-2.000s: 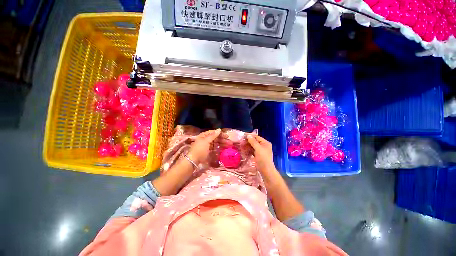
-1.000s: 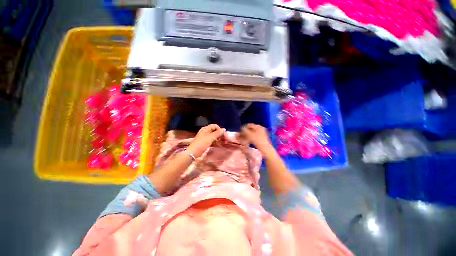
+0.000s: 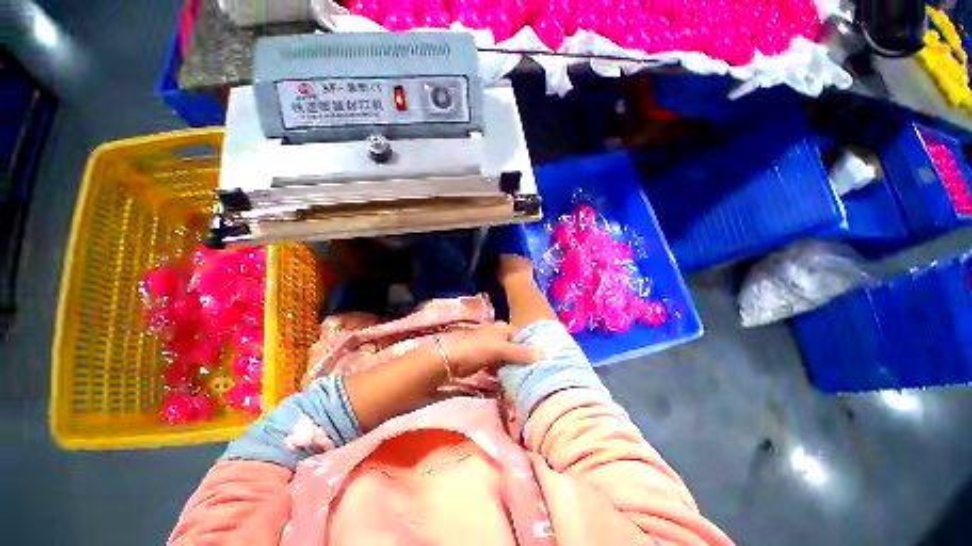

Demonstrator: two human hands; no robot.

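My left hand [image 3: 482,354] reaches across my lap and its fingers grip the edge of the grey-blue sleeve cover [image 3: 552,368] on my right forearm. My right forearm points forward and its wrist goes under the sealing jaws [image 3: 373,217]; my right hand is hidden there, so what it holds cannot be seen. The grey and white heat sealer [image 3: 368,96] stands in front of me with its red switch [image 3: 401,98] lit. No ball or bag shows over the pink apron [image 3: 400,339] on my lap.
The yellow basket [image 3: 91,288] at the left holds bagged pink balls [image 3: 219,309]. The blue bin [image 3: 674,279] at the right holds more bagged balls. Pink balls [image 3: 629,27] cover a white-lined table behind. Clear plastic [image 3: 799,279] and blue bins [image 3: 895,325] lie farther right.
The bagged ball held between both hands is gone from view. My left hand has moved right onto the right sleeve cover. My right hand has gone under the sealer. The view has shifted.
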